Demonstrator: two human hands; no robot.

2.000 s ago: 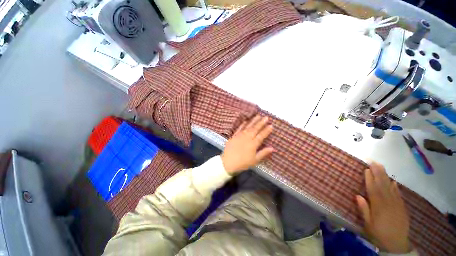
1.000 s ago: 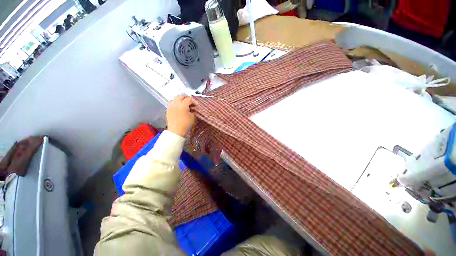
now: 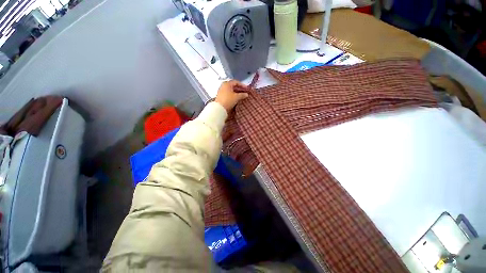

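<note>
A long reddish-brown plaid strip (image 3: pixel 314 184) lies along the table's front edge and runs out of the picture at the bottom. My left hand (image 3: pixel 232 96) pinches its far end near the table's left side. A layered bundle of plaid pieces (image 3: pixel 357 88) lies behind it across the table, and some plaid hangs over the edge below my hand. My right hand is out of the picture. Part of the sewing machine head (image 3: pixel 473 258) is cut off at the lower right corner.
A grey machine end (image 3: pixel 240 33) and a pale green bottle (image 3: pixel 286 33) stand beyond my left hand. Below the table are a red basket (image 3: pixel 162 123), blue crates (image 3: pixel 226 241) and plaid pieces (image 3: pixel 217 205). A grey bin (image 3: pixel 45 197) stands at the left.
My left hand has moved from the strip's middle to its far end, and the strip now lies flatter. My right hand has left the picture. The view has swung left.
</note>
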